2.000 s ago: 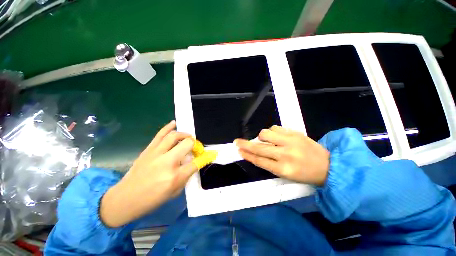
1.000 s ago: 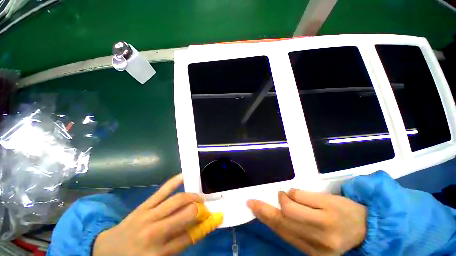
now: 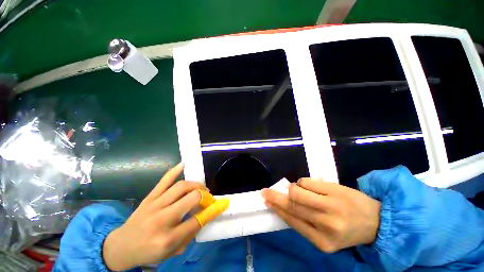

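Note:
A white foam tray [image 3: 187,122] holds three glossy black tablets, screen side up. The left tablet [image 3: 247,114] lies nearest my hands, beside the middle tablet [image 3: 366,101] and the right tablet [image 3: 451,95]. A white wiping cloth [image 3: 247,203] is stretched between my hands over the near edge of the left tablet. My left hand [image 3: 167,215], with yellow finger cots on two fingers, pinches its left end. My right hand [image 3: 329,212] pinches its right end, with a folded corner standing up at the fingertips.
A whitish bottle [image 3: 140,66] with a shiny metallic top stands left of the tray's far corner. Crumpled clear plastic [image 3: 45,164] lies at the left on the dark green bench [image 3: 132,117]. A pale rail [image 3: 69,71] runs behind, before the green belt [image 3: 212,18].
The hands drew the cloth from mid-tablet down past the near edge, then slightly back up onto it. The tray and bottle appear shifted a little up and left in view.

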